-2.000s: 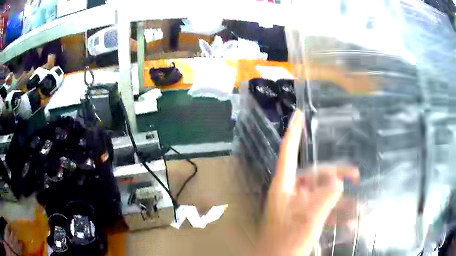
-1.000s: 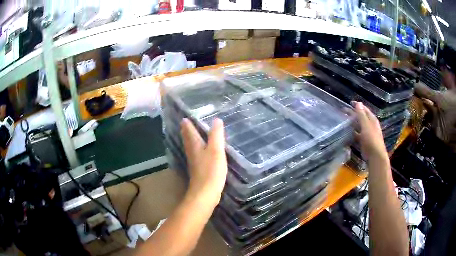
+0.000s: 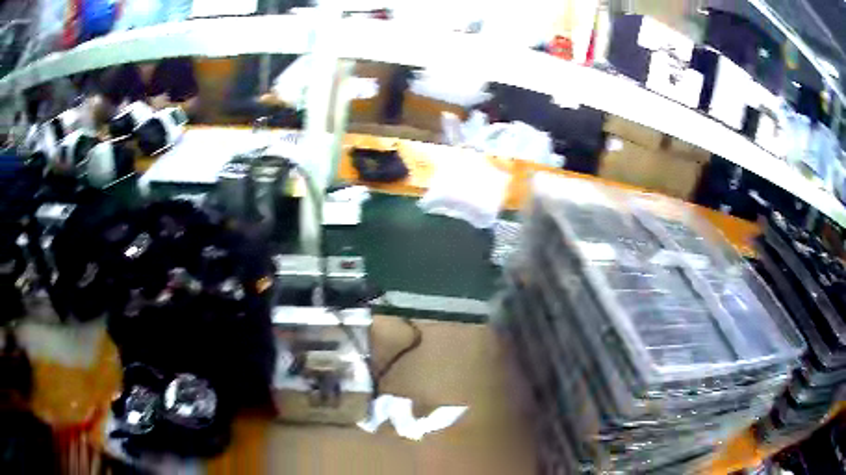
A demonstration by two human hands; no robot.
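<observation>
No hand of mine is visible now. The nearest things are a tall stack of clear plastic blister trays [image 3: 668, 306] at the right, and a pale grey screw feeder [image 3: 320, 408] on the brown cardboard surface [image 3: 473, 371], left of the stack. The top tray shows ribbed compartments and no housings that I can make out. A white zigzag paper scrap [image 3: 413, 417] lies beside the feeder. The picture is blurred.
Black camera housings [image 3: 185, 288] are piled left of the feeder. A black cord [image 3: 406, 345] loops beside it. A green mat [image 3: 417, 260], white plastic bag [image 3: 464, 193] and black item [image 3: 378, 164] lie behind. Trays with black parts [image 3: 805, 288] stand far right. A shelf [image 3: 427, 42] crosses above.
Both hands, last on the stack of trays, have left the picture. The view has turned left, so the stack sits further right and the feeder and housings show more fully.
</observation>
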